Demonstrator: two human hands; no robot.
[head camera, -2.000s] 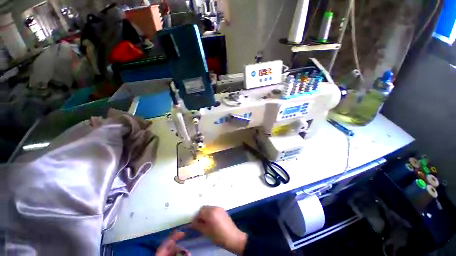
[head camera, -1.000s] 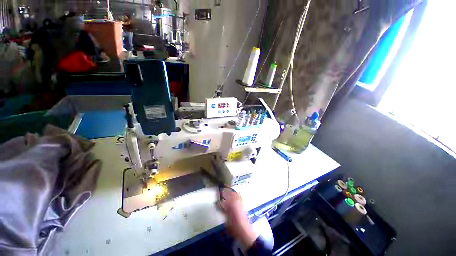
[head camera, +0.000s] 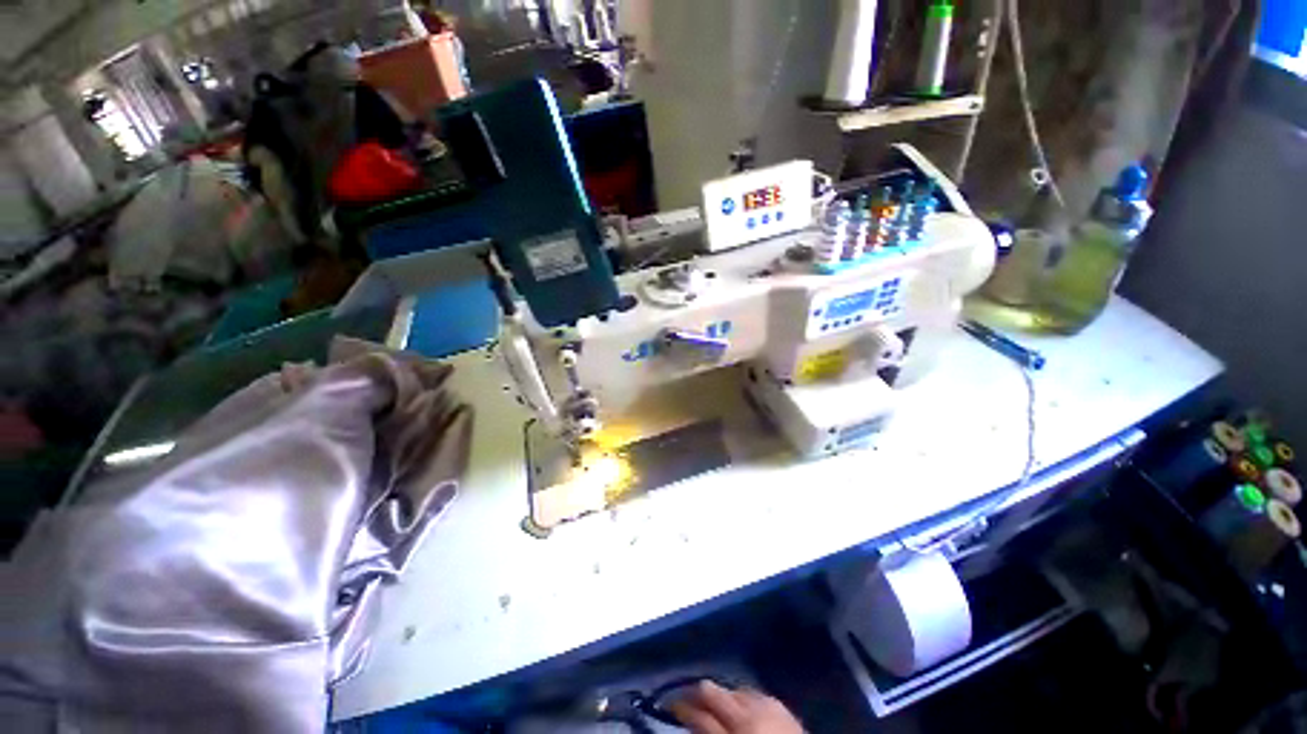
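My right hand (head camera: 734, 708) is at the bottom edge, partly cut off, below the table's front edge. It is closed on black-handled shears (head camera: 648, 703); their blades are hard to make out. My left hand is not in view. A large mauve satin fabric piece (head camera: 230, 531) lies heaped left of the needle, with a duller face showing at its top. The white sewing machine (head camera: 717, 337) stands on the table, with its presser foot (head camera: 579, 419) beside a yellow glow. No fabric shows under the foot.
The white table (head camera: 487, 609) curves across the view. A dark teal phone (head camera: 552, 215) stands on the machine head. A bottle (head camera: 1097, 258) and a blue tool (head camera: 1001, 344) lie right. A white roll (head camera: 925, 609) hangs below the table's edge. Thread spools (head camera: 1261, 480) sit low right.
The shears have left the table beside the needle and are now in my right hand, low below the table's edge. My left hand, seen earlier, is out of view. The view has shifted.
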